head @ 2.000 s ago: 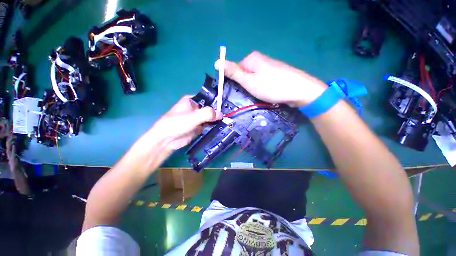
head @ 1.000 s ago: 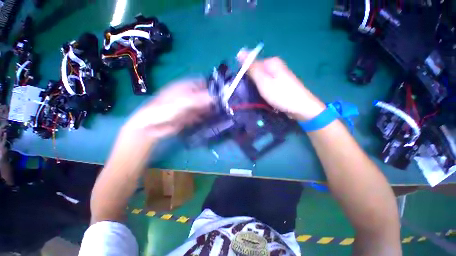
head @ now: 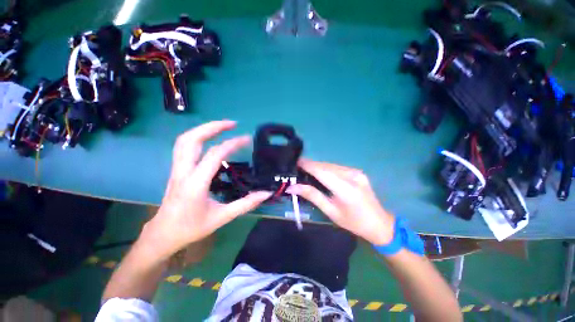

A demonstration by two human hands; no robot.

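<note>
A black unit (head: pixel 276 157) is upright near the bench's front edge, its loop-shaped part with a large opening on top. Red wires (head: pixel 282 187) and small white plugs show at its lower front, and a white ribbon cable (head: pixel 297 210) hangs down toward me. My right hand (head: pixel 343 195) grips the unit's right side, thumb near the plugs. My left hand (head: pixel 200 185) is at the left side, fingers spread and raised, thumb tip at the unit's lower front. Whether that thumb presses on it is unclear.
Partly assembled units (head: pixel 170 53) with white ribbons stand at the left. A tangled pile of black housings (head: pixel 482 94) lies at the right, with a white paper slip (head: pixel 504 223) under its near end. A metal bracket (head: pixel 296 22) stands at the back of the green bench (head: pixel 353 75).
The unit has been turned from open side up to upright, loop part on top, and sits lower in view. The ribbon now hangs down. My left fingers have spread, and the view has shifted.
</note>
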